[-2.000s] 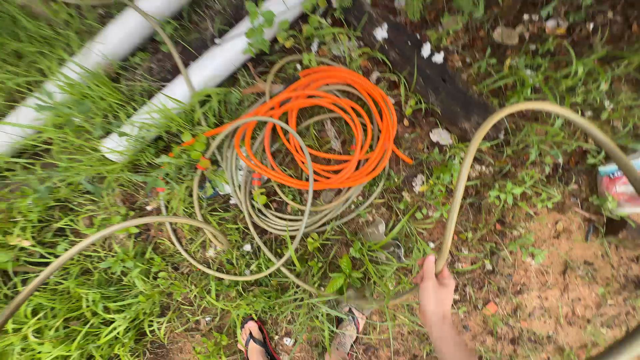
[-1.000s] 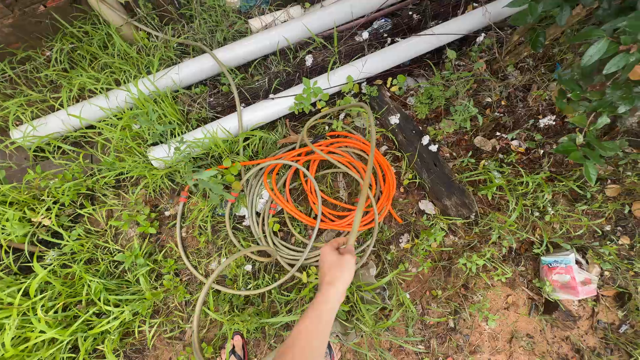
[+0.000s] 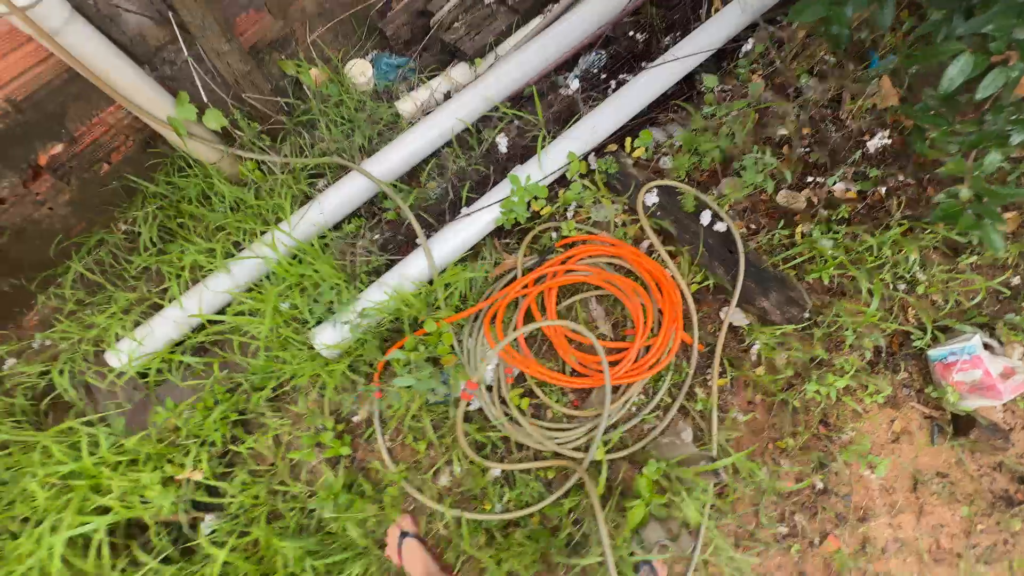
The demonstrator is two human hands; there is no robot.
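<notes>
Neither of my hands shows in the head view now. A coiled orange hose lies on top of a beige garden hose that is looped on the grass. One beige loop stretches out to the right of the coil, over a dark wooden plank. Red fittings show at the coil's left side, and the orange hose joins a beige length at a red piece further left. The beige hose also runs up over the white pipes to the upper left. Two lengths of it leave the frame at the bottom.
Two long white pipes lie diagonally across the grass. Another pale pipe leans at the upper left by brickwork. Crumpled printed packaging rests on bare soil at the right. A foot in a sandal shows at the bottom, and leafy branches overhang the upper right.
A hand held the beige hose in both earlier frames and is now out of view. The raised length of hose has been let go, and a loop now lies right of the orange coil.
</notes>
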